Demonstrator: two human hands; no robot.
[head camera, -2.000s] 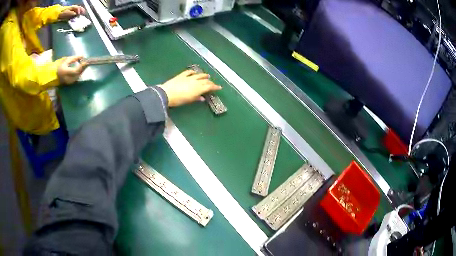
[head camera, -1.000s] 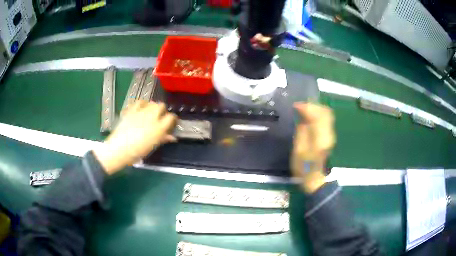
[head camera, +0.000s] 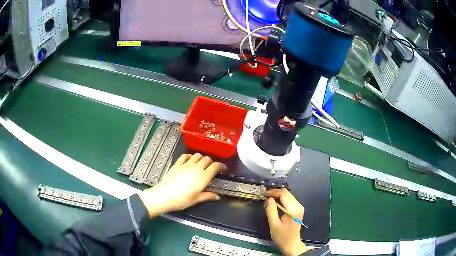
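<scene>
A metal strip fixture (head camera: 232, 188) lies on the black base plate (head camera: 315, 200), just in front of the microscope. My left hand (head camera: 187, 182) is on its left end, fingers over it, thumb along the near side. My right hand (head camera: 286, 220) is at its right end and holds a thin brush or probe (head camera: 290, 215) with a tan shaft and blue end; its tip is hidden by my fingers. The microscope tube (head camera: 290, 107) with its white collar (head camera: 255, 150) stands behind the fixture.
A red bin (head camera: 212, 127) with small pale parts stands left of the microscope. Several strips (head camera: 136, 145) lie left of it. More strips lie at the left (head camera: 70, 197), front (head camera: 225, 247) and right (head camera: 391, 187). A monitor (head camera: 180, 22) stands behind; a grey-white equipment box (head camera: 425, 85) is at right.
The view has shifted, showing the monitor. My left hand has moved the strip right along the plate in front of the microscope. My right hand has come to its right end, the stick now visible.
</scene>
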